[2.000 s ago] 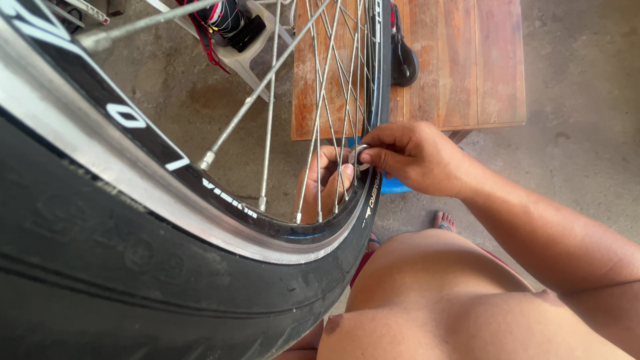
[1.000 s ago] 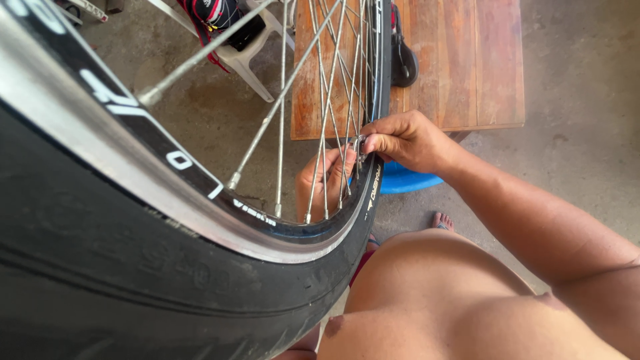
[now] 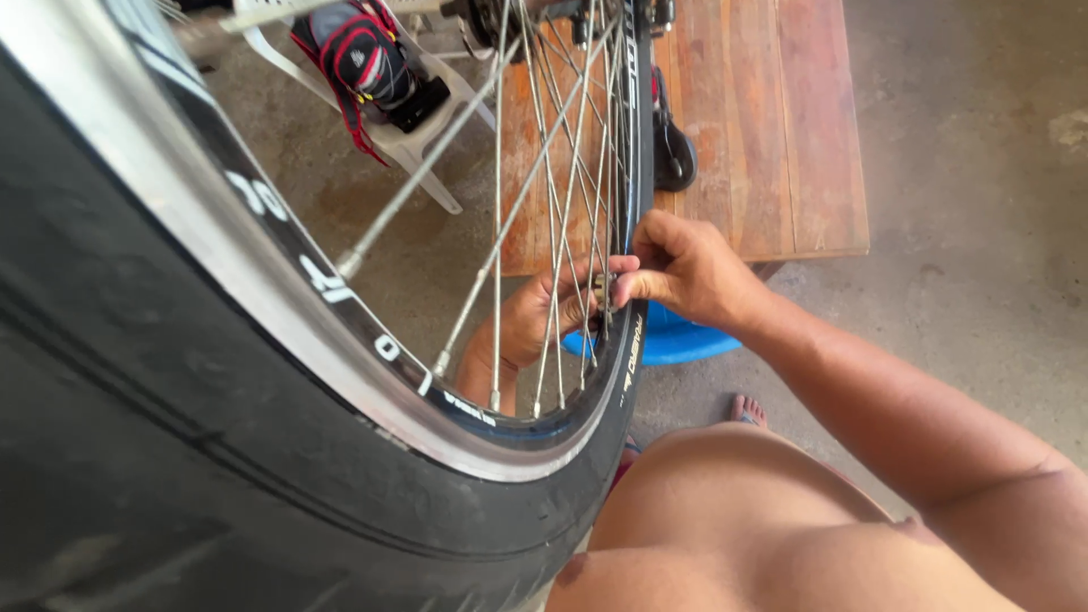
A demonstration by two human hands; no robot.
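Note:
A bicycle wheel with a black tyre (image 3: 255, 476), a silver and black rim (image 3: 399, 433) and thin metal spokes (image 3: 497, 212) fills the left and middle of the view. My left hand (image 3: 535, 319) reaches behind the spokes, its thumb and fingers around a small metal tool (image 3: 602, 291), perhaps a spoke wrench, close to the rim. On the other side of the rim, my right hand (image 3: 693, 268) has its thumb beside the tool and its index finger bent against the tyre edge. Whether the right fingers touch the tool is unclear.
Behind the wheel stands a wooden table (image 3: 765, 127) with a black shoe-like object (image 3: 674, 153) on it. A white plastic chair (image 3: 425, 149) holds a black and red bag (image 3: 361, 59). Under the table edge shows a blue plastic rounded object (image 3: 693, 340). My bare torso is close to the tyre.
The wheel's rim lettering has shifted up and left. My right thumb and index finger, together at the rim before, are now spread apart. My left hand stays behind the spokes.

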